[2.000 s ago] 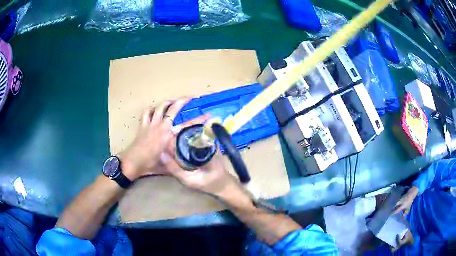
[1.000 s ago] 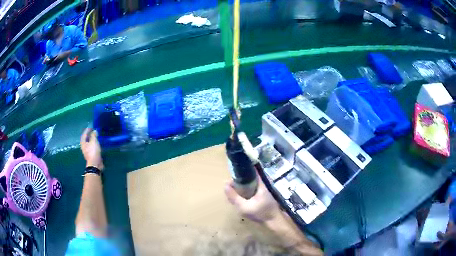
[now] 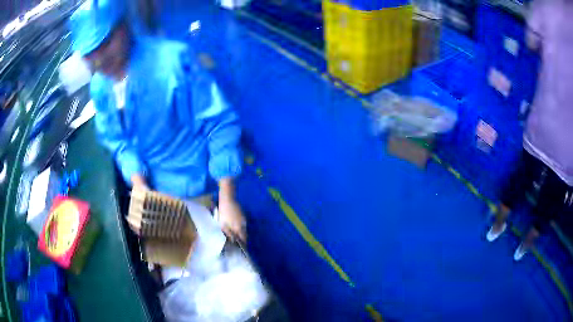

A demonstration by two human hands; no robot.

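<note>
Neither my left hand nor my right hand is in the picture. The view is blurred and turned to the right. A red-pink box with a printed lid lies on the green bench at the left. Blue housings show blurred at the lower left. The screwdriver, the feeders and the cardboard mat are not in view.
A person in a blue smock and cap holds a ribbed brown cardboard piece over white bags. Beyond are a blue floor with yellow lines, a yellow crate, and blue crates. Another person stands far right.
The view has swung far to the right. Both hands, the screwdriver, the feeders and the mat have left the picture. The red-pink box now shows at the left.
</note>
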